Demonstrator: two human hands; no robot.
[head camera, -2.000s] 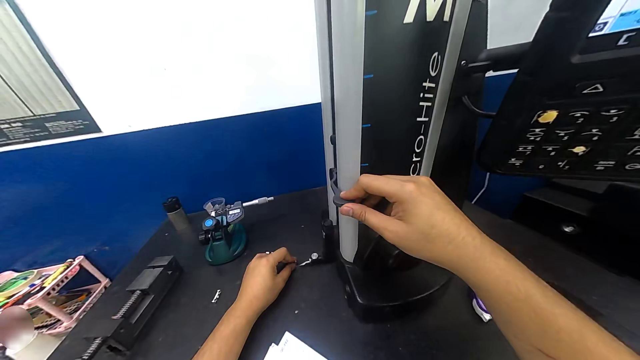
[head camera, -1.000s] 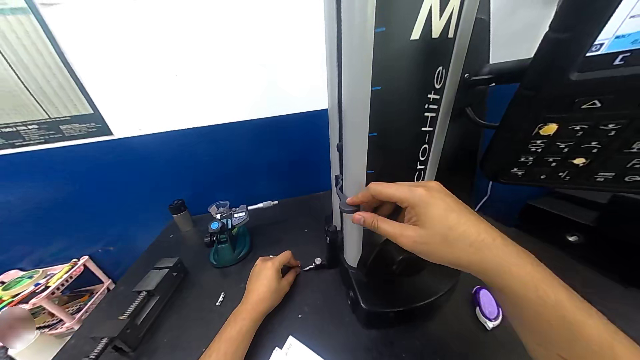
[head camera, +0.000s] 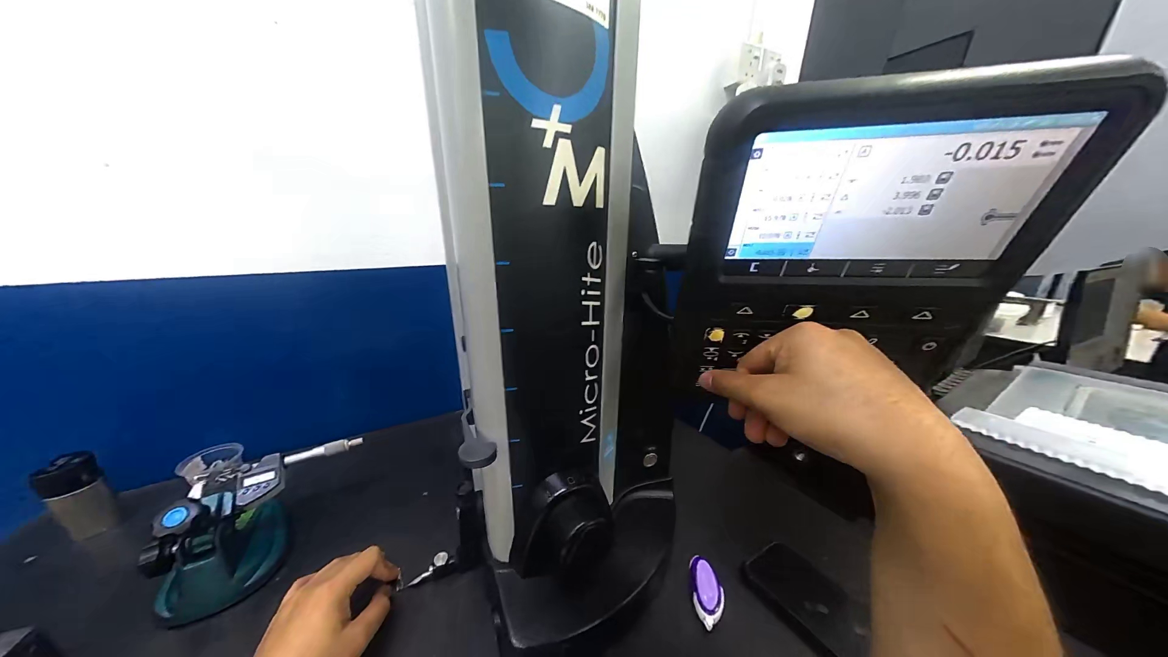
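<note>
The tall Micro-Hite height gauge stands upright on the black table. My right hand is at the lower-left keys of its control panel, thumb and index fingertips close together over the keys. On the table, my left hand pinches a small metal part at the tip of the gauge's probe; fingers hide most of that part. A dark round knob sits on the column's left side, with no hand on it. The display is lit and shows a measured value of -0.015.
A digital micrometer sits in a green stand at left, beside a black-capped container. Right of the base lie a purple-and-white correction tape and a black phone. Clear plastic trays stand at far right.
My right hand has let go of the knob on the column and moved right to the panel keys. My left hand remains by the probe tip. The view has turned right.
</note>
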